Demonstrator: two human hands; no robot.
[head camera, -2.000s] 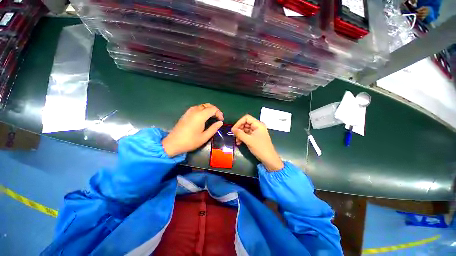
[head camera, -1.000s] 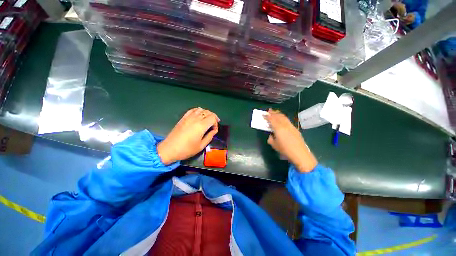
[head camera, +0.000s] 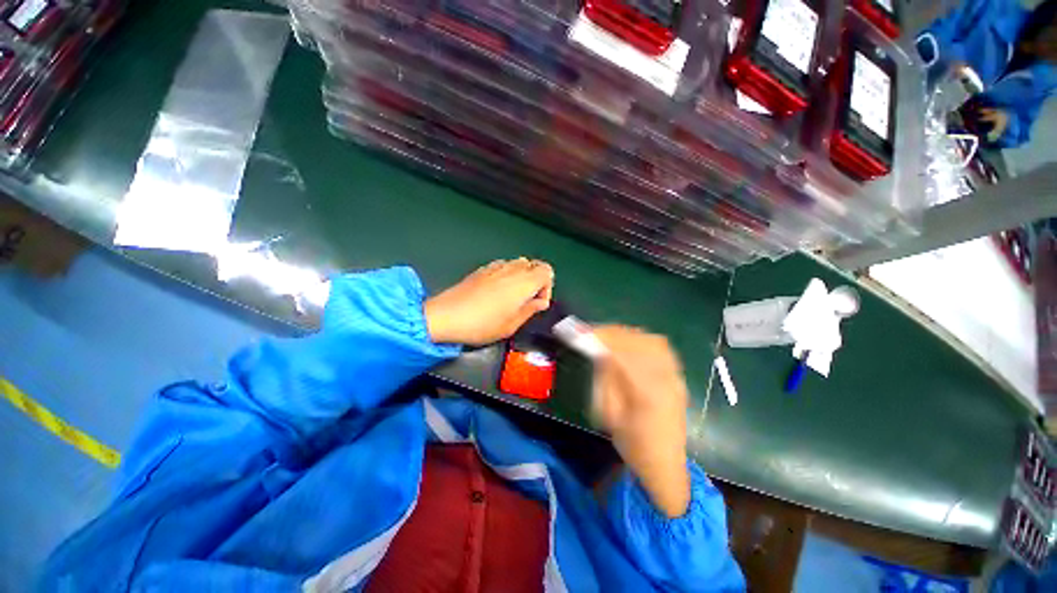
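A handheld device with a black upper part and a bright orange-red lower part lies on the green bench mat. My left hand rests at its upper left edge, fingers curled; whether it grips the device is hidden. My right hand, blurred, holds a white card, its end over the right side of the device's dark screen.
A tall stack of clear trays with red-black devices stands behind. A clear film sheet lies left. At right are a white stick tool, a translucent bottle, white tissue and a blue pen. Another person's hand shows top right.
My right hand has picked up the white card from the mat and brought it left to the device. My left hand has stayed beside the device. The view has tilted.
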